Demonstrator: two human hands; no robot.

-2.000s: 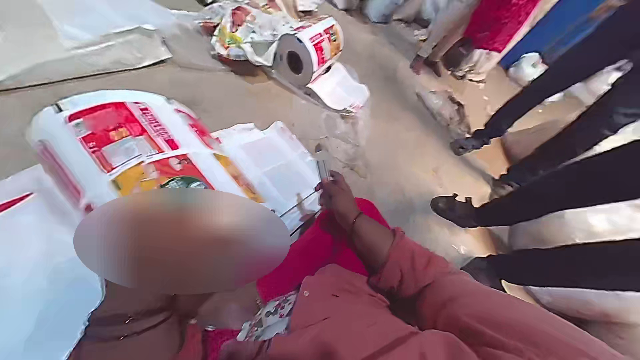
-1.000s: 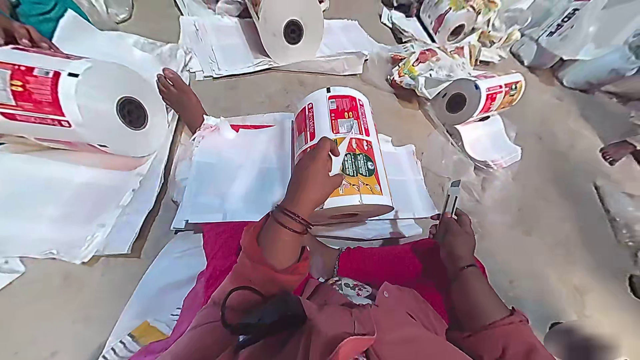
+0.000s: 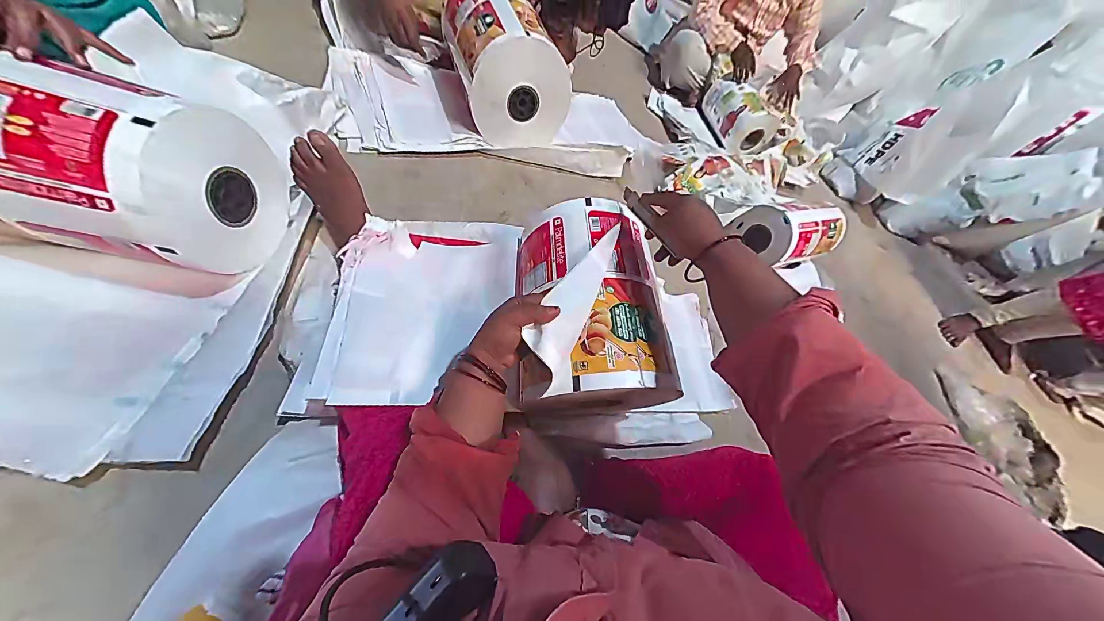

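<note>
A roll of printed packaging film [image 3: 634, 302] lies in front of my crossed legs, its red and yellow print facing up. My left hand [image 3: 517, 332] grips a lifted flap of film [image 3: 573, 310], white side showing, at the roll's near left. At the far right edge of the roll, my right hand [image 3: 681, 226] holds a slim cutter [image 3: 640, 211], its blade end not clear. White sheets [image 3: 423, 319] are stacked to the left of the roll, and more sheets show under its right side.
Larger film rolls stand at left [image 3: 216, 190] and top centre [image 3: 517, 86], over white sheets. A smaller roll [image 3: 802, 235] lies behind my right hand. Co-workers' hands [image 3: 52, 30] and a bare foot [image 3: 332, 185] are close by. White plastic sacks [image 3: 975, 129] fill the upper right.
The view has swung strongly since the oldest frame. My right hand with the cutter has moved from beside my right knee to the roll's far edge. The film flap is lifted higher in my left hand.
</note>
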